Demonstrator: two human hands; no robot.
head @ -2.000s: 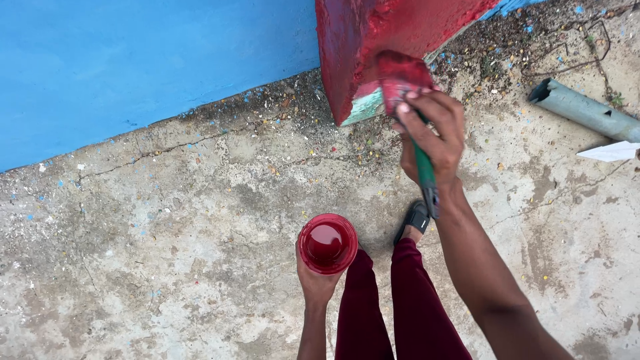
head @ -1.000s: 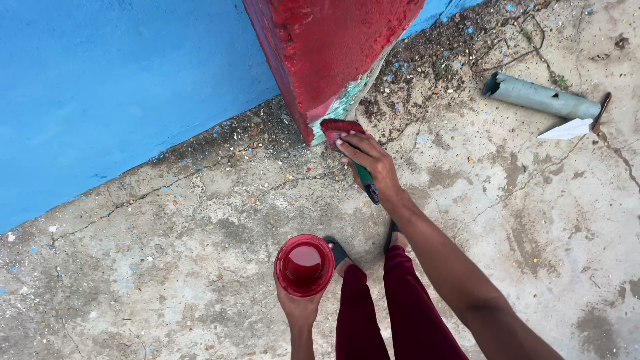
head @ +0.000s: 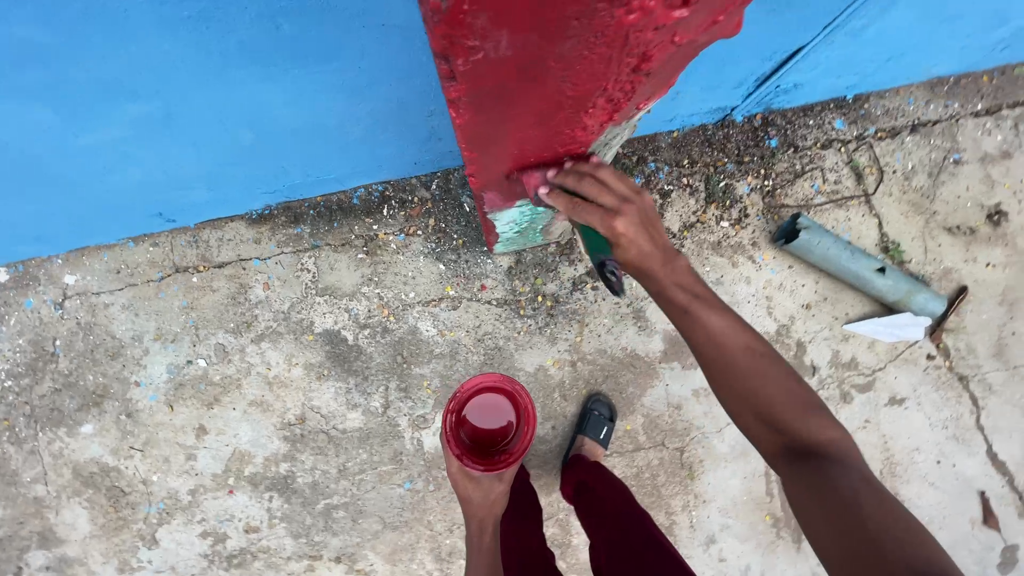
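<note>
My right hand (head: 612,210) grips a paintbrush (head: 596,252) with a green handle, its red-coated bristles pressed on the lower part of a red-painted pillar (head: 528,88). Pale green surface shows at the pillar's bottom corner, and a greyish strip runs up its right edge. In my left hand (head: 482,488), low in the view, is a round container of red paint (head: 489,422), held upright with its top uncovered. Most of the left fingers are hidden beneath and behind the container.
A blue wall (head: 216,104) stands behind the pillar. On the cracked concrete floor (head: 264,416), a grey pipe piece (head: 864,268) and a white pointed scrap (head: 890,326) lie at the right. My sandalled foot (head: 594,424) is just right of the container.
The brush has moved from the pillar's bottom edge up onto its face, above the pale green patch. Red now covers part of the pale area seen earlier. My left hand still holds the container.
</note>
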